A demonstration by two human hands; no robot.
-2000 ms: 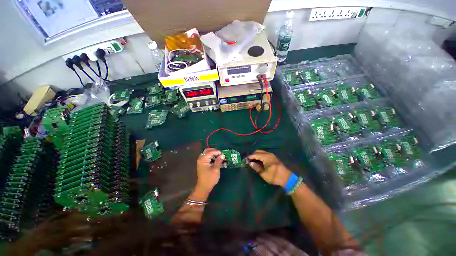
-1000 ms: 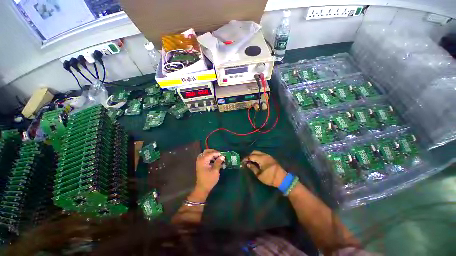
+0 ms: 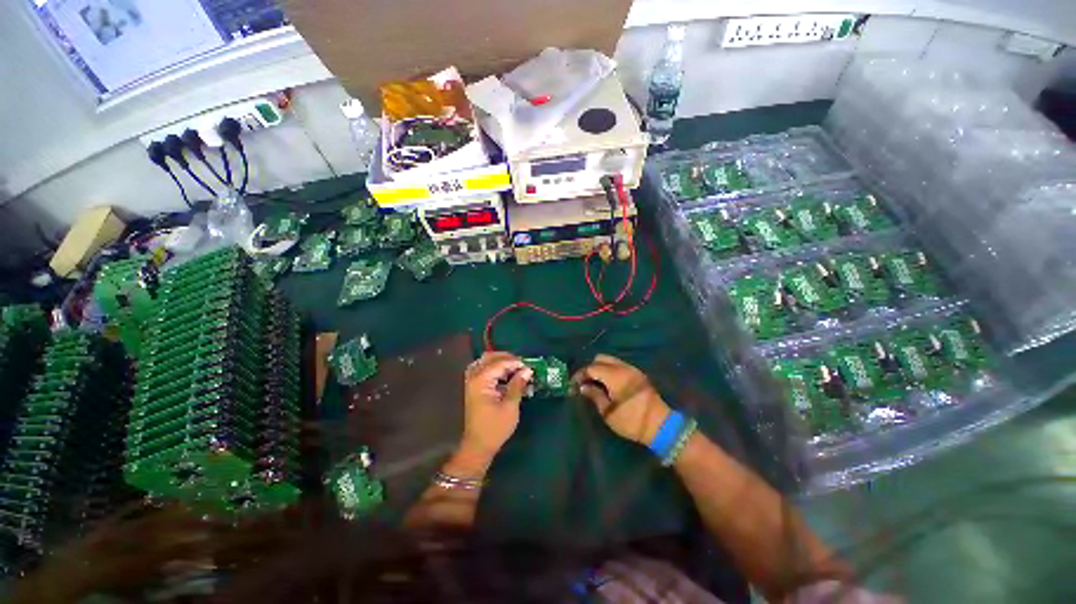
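A small green circuit board (image 3: 549, 378) is between my two hands over the dark green mat (image 3: 566, 484). My left hand (image 3: 493, 395) grips its left end with the fingertips. My right hand (image 3: 622, 395) is at its right end with bent fingers around something small and dark, which I cannot make out. A red test lead (image 3: 537, 309) runs from the cream bench meter (image 3: 578, 171) to my left hand. The board's far ends are hidden by my fingers.
A black rack of green panels (image 3: 195, 378) stands left. A blister tray (image 3: 773, 345) with boards lies right. Loose boards (image 3: 366, 280) lie back left, two beside the brown mat (image 3: 407, 401). A power supply (image 3: 466, 221) with red digits sits under an open carton (image 3: 443, 183).
The view has shifted slightly. My right hand and forearm have moved a little left. My left hand keeps its hold on the board.
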